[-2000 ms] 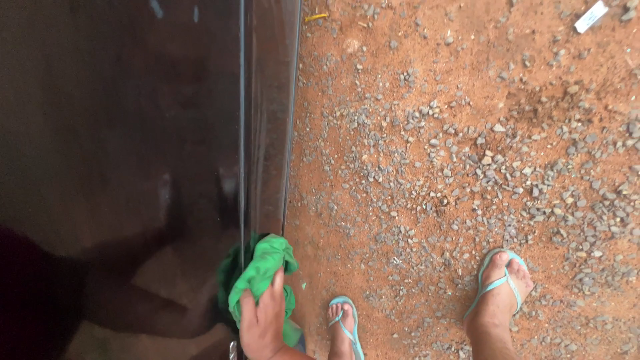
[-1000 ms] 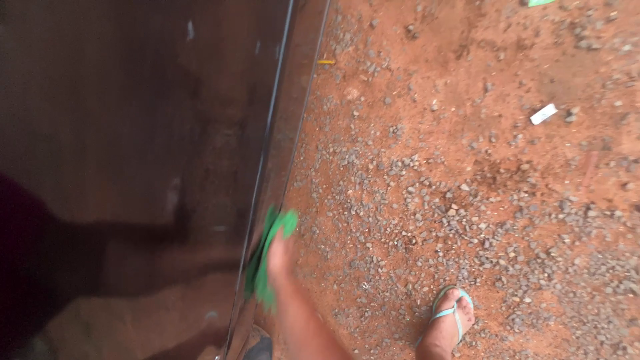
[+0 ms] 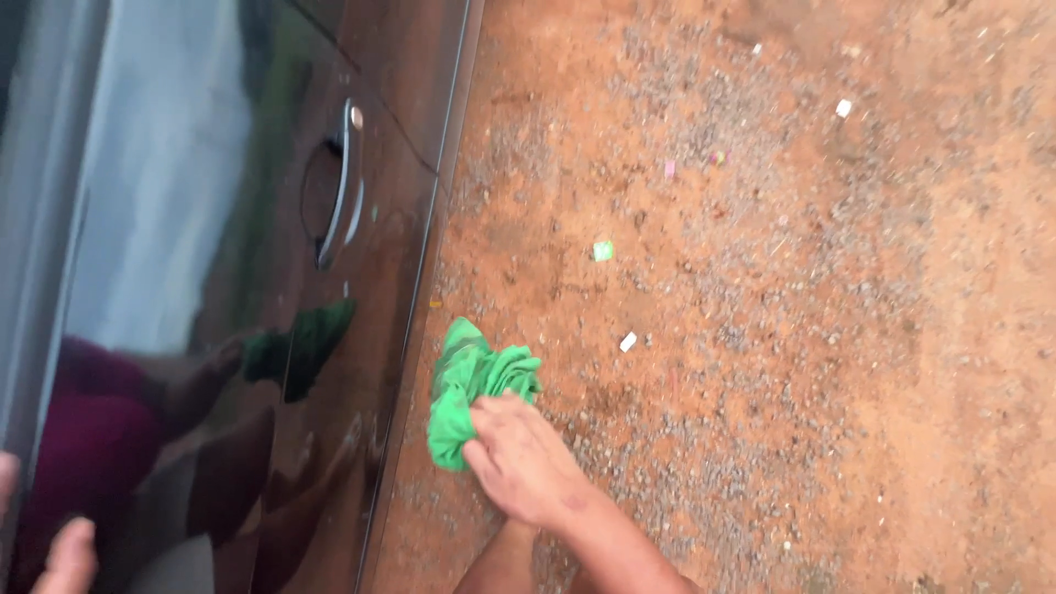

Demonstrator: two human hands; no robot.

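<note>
My right hand [image 3: 524, 458] is closed around a bunched green cloth [image 3: 474, 379], held over the ground and apart from the dark, glossy car door [image 3: 330, 346]. At the lower left edge, only some fingers of my left hand [image 3: 70, 557] show, close to the door; whether they touch it cannot be told, and the rest of the hand is out of view. The door mirrors an arm and the cloth. Farther up the door is its handle [image 3: 337, 194], with a bright strip along it.
Reddish dirt [image 3: 742, 346] with scattered gravel lies right of the car. On it are a small green wrapper [image 3: 603, 251], a white scrap [image 3: 629, 341] and other bits of litter. Part of my bare leg [image 3: 499, 561] shows below my right arm.
The green cloth, earlier against the car's lower side, is now away from it in my right hand. Left-hand fingers have come into sight. The view has shifted a lot, and the door handle now shows.
</note>
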